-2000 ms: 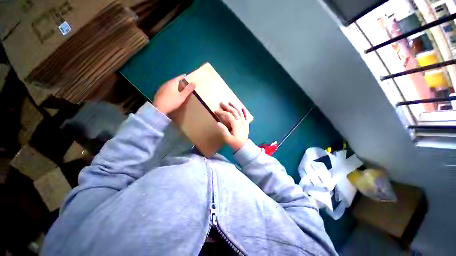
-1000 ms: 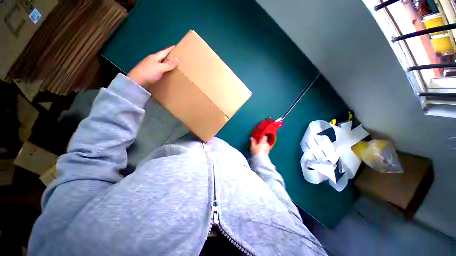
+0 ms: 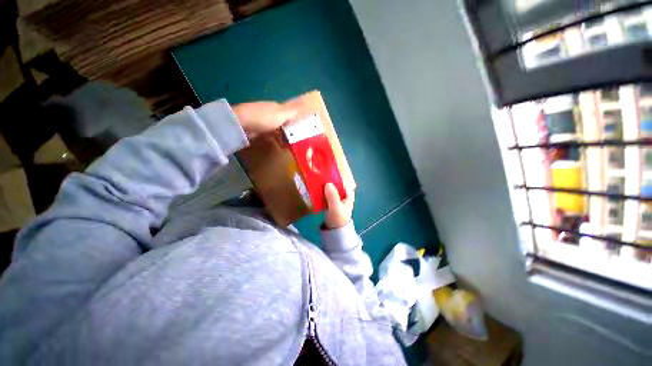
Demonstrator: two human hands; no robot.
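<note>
A small tan carton (image 3: 266,171) is in front of me over the green table, near its front edge. My right hand (image 3: 337,207) holds a red tape dispenser (image 3: 322,166) over the carton's upper face. The dispenser's pale metal end points toward my left hand. My left hand (image 3: 264,116) is at the carton's far left edge, blurred and partly behind the dispenser's end; its fingers are hard to make out. Tape on the carton cannot be made out.
Loosely heaped white label strips (image 3: 404,286) lie on the table to the right, beside a clear bag with something yellow (image 3: 461,309) and a brown box (image 3: 475,344). Stacked flat cartons (image 3: 136,43) stand at the upper left. A pale wall and barred window are on the right.
My right hand has lifted the red dispenser from the table and brought it over the carton. My left hand has stayed at the carton's left side. The view has shifted.
</note>
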